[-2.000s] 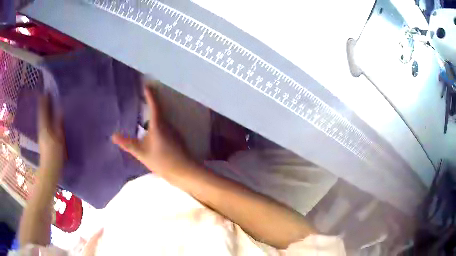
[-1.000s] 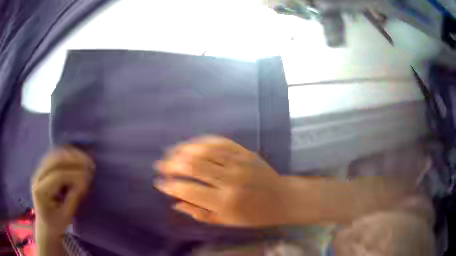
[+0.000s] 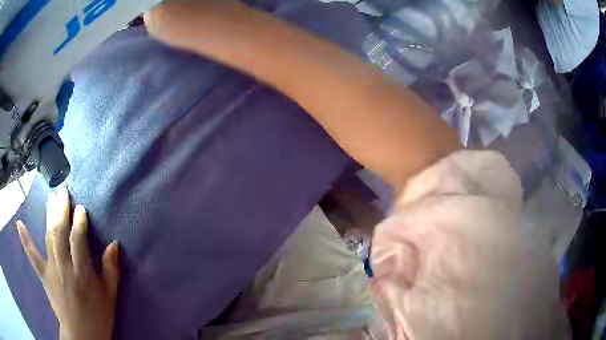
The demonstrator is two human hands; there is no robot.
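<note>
A large purple-blue garment panel (image 3: pixel 219 179) lies across the sewing table, creased in its upper part. My left hand (image 3: pixel 76 265) lies flat on the panel at the lower left, fingers apart, fingertips just below a dark ribbed knob (image 3: pixel 52 159). My right arm reaches over the panel to the upper left. My right hand (image 3: pixel 176 23) is at the top edge beside the white machine head (image 3: pixel 60 46); its fingers are mostly hidden behind the head. Whether it grips anything cannot be told. The needle is not clearly visible.
Crumpled pale and purple scraps (image 3: pixel 478 99) are heaped at the upper right. Beige cloth (image 3: pixel 299 272) lies below the panel's lower edge, near my right sleeve (image 3: pixel 465 246). A bit of white table shows at the left edge.
The view has swung to the right, and the machine head now shows at the upper left. The panel lies by the machine. My right arm now reaches up beside the head; my left hand has spread flat.
</note>
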